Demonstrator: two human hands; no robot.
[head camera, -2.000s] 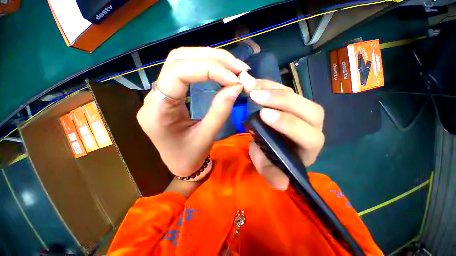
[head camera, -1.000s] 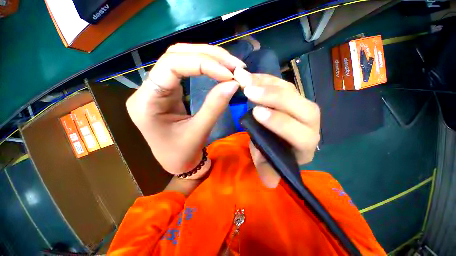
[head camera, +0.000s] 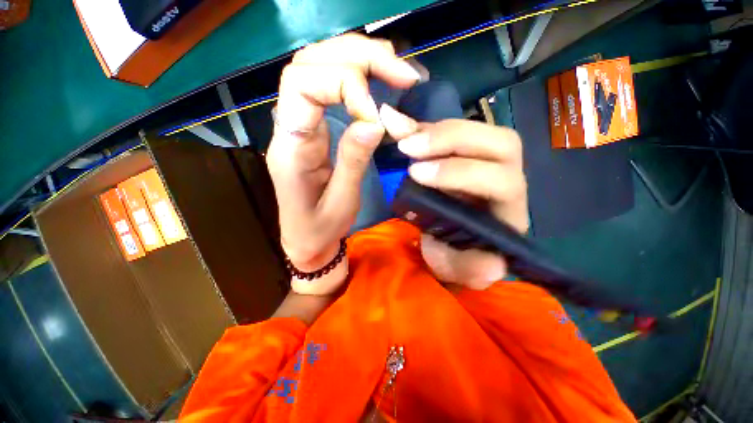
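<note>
My right hand (head camera: 475, 178) is bare and holds a long black remote control (head camera: 504, 244), slanting down to the right. Its far end, with small coloured buttons, is blurred. My left hand (head camera: 322, 149) is bare, with a ring and a beaded bracelet. Its thumb and forefinger are pinched together, against or very near the right hand's fingertips. Whether a tiny piece lies between the fingertips cannot be told. Both hands are over my lap.
An open orange box (head camera: 157, 62) with a black set-top box (head camera: 153, 11) lies on the green bench (head camera: 264, 45). A large brown carton (head camera: 91, 289) with orange boxes (head camera: 142, 215) stands at left. More orange boxes (head camera: 611, 103) sit on a dark surface at right.
My left hand has turned more upright and shifted slightly right, its forefinger raised. The remote control has tilted closer to level, bringing its button side and far end into view.
</note>
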